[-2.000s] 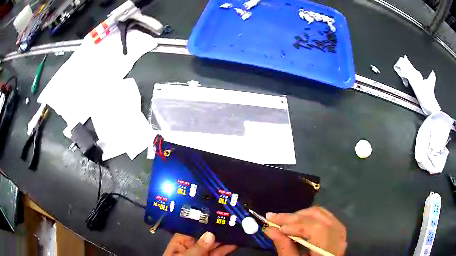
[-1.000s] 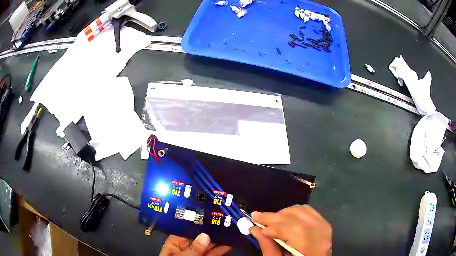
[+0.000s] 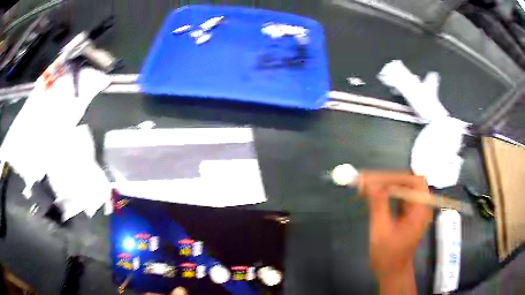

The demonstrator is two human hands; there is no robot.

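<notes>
The dark panel [image 3: 247, 236] lies at the lower left, with a blue glow, red and yellow labels, a silvery block [image 3: 159, 268] and two white round caps [image 3: 219, 273] [image 3: 269, 276]. My left hand [image 3: 177, 291] shows only as fingertips over the panel's bottom edge; the rest is cut off. My right hand [image 3: 397, 222], blurred, is off the panel, pinching a thin pale stick [image 3: 429, 198] that points right. Its fingertips are at the white disc [image 3: 344, 174] on the bench; whether they grip it is unclear.
Behind the panel lies a grey-and-white sheet [image 3: 172, 164]. A blue tray [image 3: 230, 75] with small white and black parts is farther back. White paper [image 3: 72, 167] is at left; white cloth [image 3: 437, 154], a power strip [image 3: 448, 250] and cardboard [image 3: 506, 196] are at right.
My right hand has left the panel and moved right with the stick to the white disc. A second white cap now shows on the panel. The camera view has shifted right.
</notes>
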